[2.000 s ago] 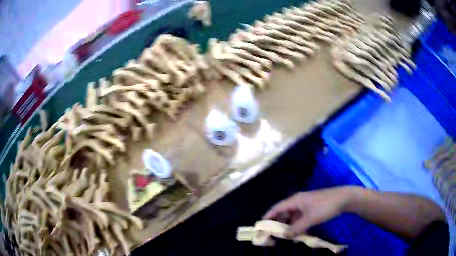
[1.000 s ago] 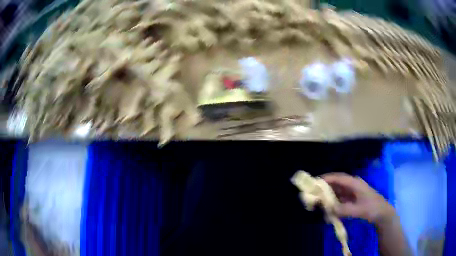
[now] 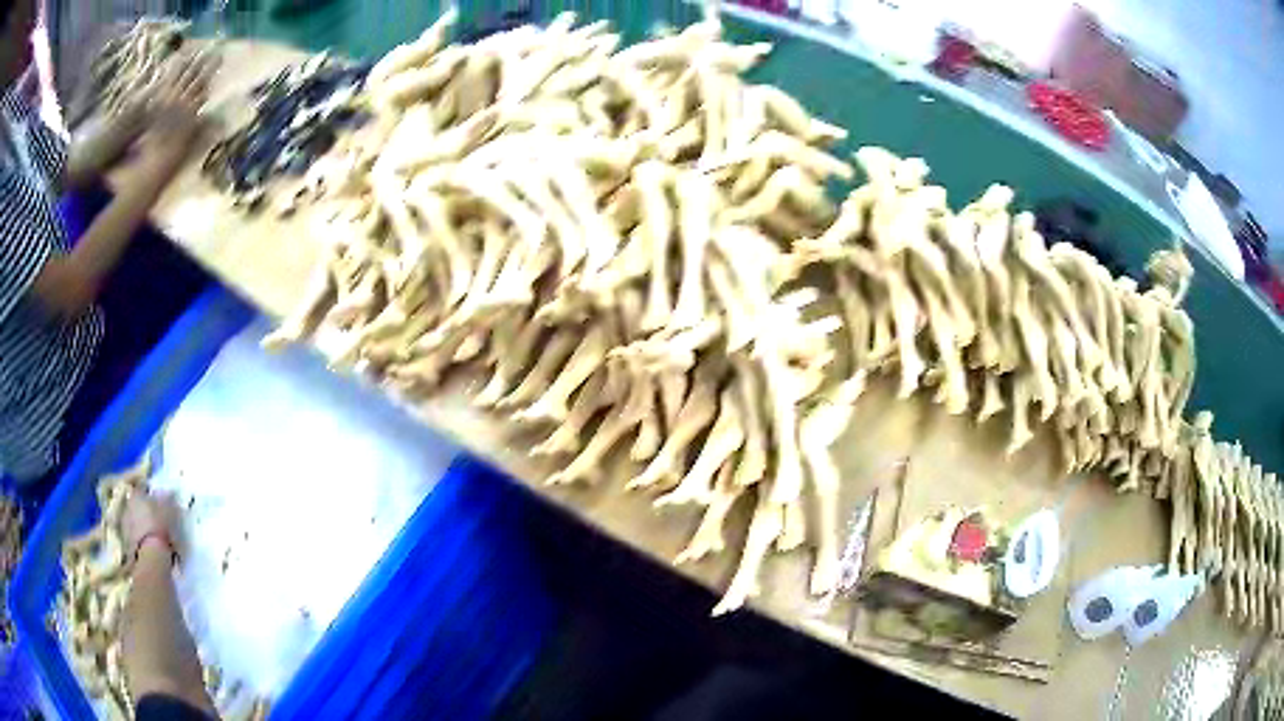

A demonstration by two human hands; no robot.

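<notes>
My left hand [image 3: 149,518], with a red band at the wrist, reaches into the blue bin [image 3: 369,609] at the lower left. Its fingers are at the beige legs [image 3: 96,599] along the bin's left side; they are blurred, and I cannot tell whether they grip one. A white liner [image 3: 303,486] covers the bin bottom. My right hand is out of the picture. A large loose pile of beige legs [image 3: 606,240] lies on the brown bench [image 3: 901,423].
A person in a striped top [image 3: 57,310] works at the upper left beside black parts [image 3: 289,127]. A yellowish box [image 3: 936,578] with a red spot, a white oval piece [image 3: 1032,552] and white bottles [image 3: 1105,603] stand at the lower right. Leg pairs [image 3: 1239,521] line the bench.
The view has swung left to the leg pile and left bin. My right hand and its forked leg assembly have left the picture. My left hand now shows clearly in the bin.
</notes>
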